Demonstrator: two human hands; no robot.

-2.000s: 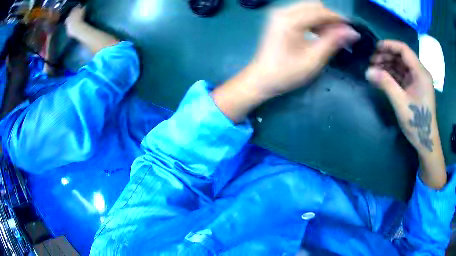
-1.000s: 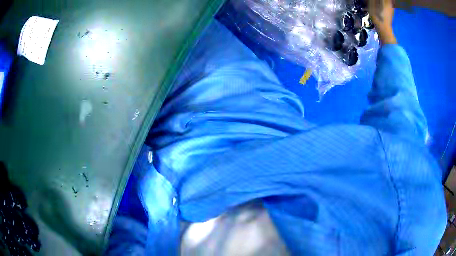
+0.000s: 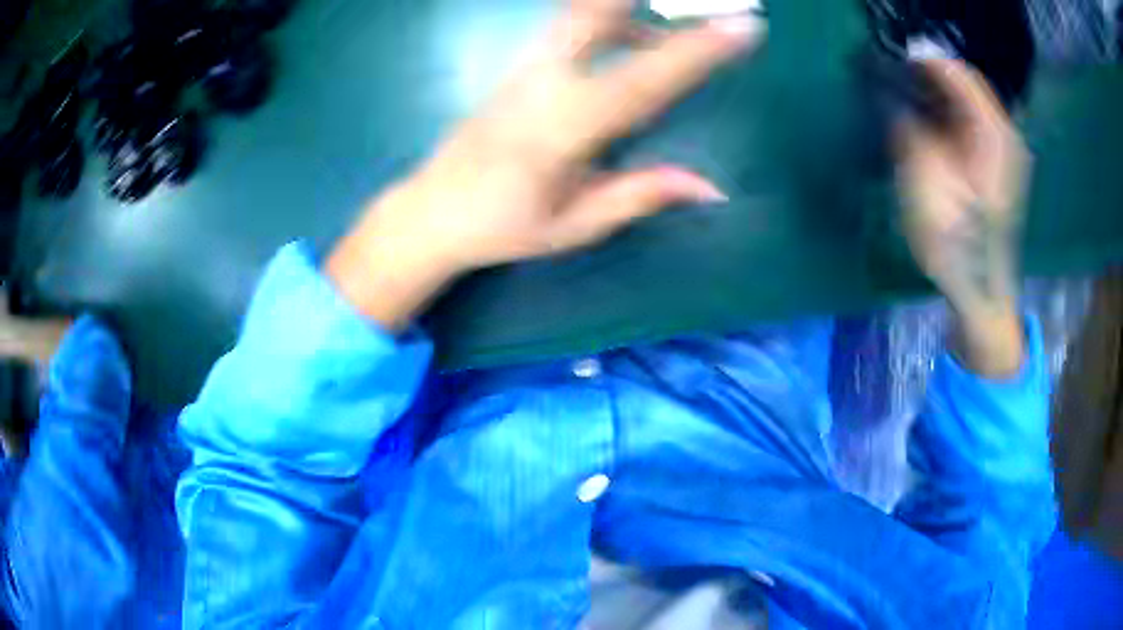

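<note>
My left hand [image 3: 517, 179] is over the green bench top, blurred, with thumb and fingers apart and nothing visible in it. Its fingertip overlaps the edge of a white paper sheet [image 3: 704, 7], cut off at the top edge; whether it touches the sheet is unclear. My right hand [image 3: 967, 185] is at the right, strongly blurred, at the near side of a heap of shiny black parts [image 3: 985, 31]. A dark patch lies at its fingers; I cannot tell if it holds a part.
Several glossy black discs [image 3: 154, 99] are grouped at upper left. Another person's blue sleeve [image 3: 74, 480] and forearm are at far left. Clear plastic [image 3: 877, 406] shows beyond the bench's near edge at right. A brown surface [image 3: 1096, 382] is at the right rim.
The view has swung from the bag of black parts beside the bench back over the bench top. My right hand is now over the bench, and my left hand is back in view.
</note>
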